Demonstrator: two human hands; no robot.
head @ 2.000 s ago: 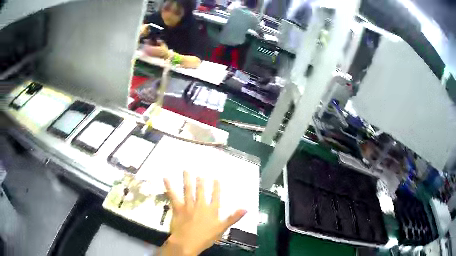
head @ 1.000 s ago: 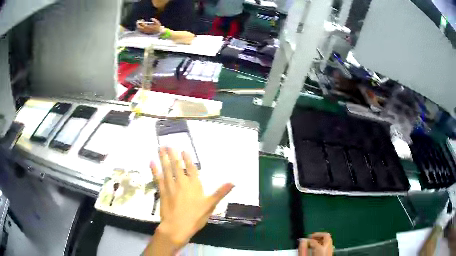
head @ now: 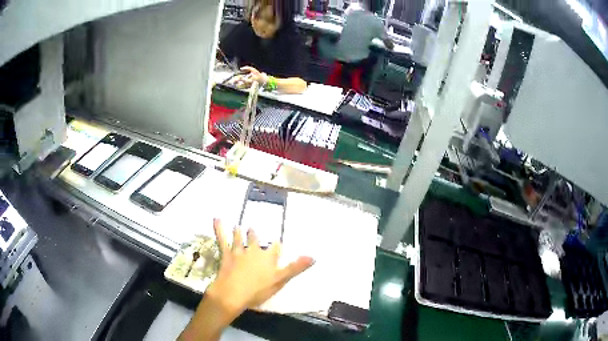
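Note:
A phone front frame (head: 268, 194), dark-rimmed with a white centre, lies on the white work plate (head: 333, 233). My left hand (head: 247, 270) is palm down over the plate, bare, with fingers spread. Its fingertips are at the near end of this frame and overlap it; firm contact cannot be told. It grips nothing that I can see. Three similar frames lie spaced on the conveyor (head: 110, 193) at the left, the nearest one (head: 168, 184) left of the plate. My right hand is not in view.
A small dark block (head: 349, 313) lies at the plate's near-right corner. A black parts tray (head: 480, 260) is right of the metal post (head: 433, 126). Racked panels (head: 287, 130) stand behind the plate. A grey hood (head: 147, 73) is behind the conveyor. A person (head: 267, 50) sits opposite.
A frame has come from the conveyor's end onto the plate, under my left fingertips. A hand seen at the bottom edge one second ago is out of view. The camera view has shifted.

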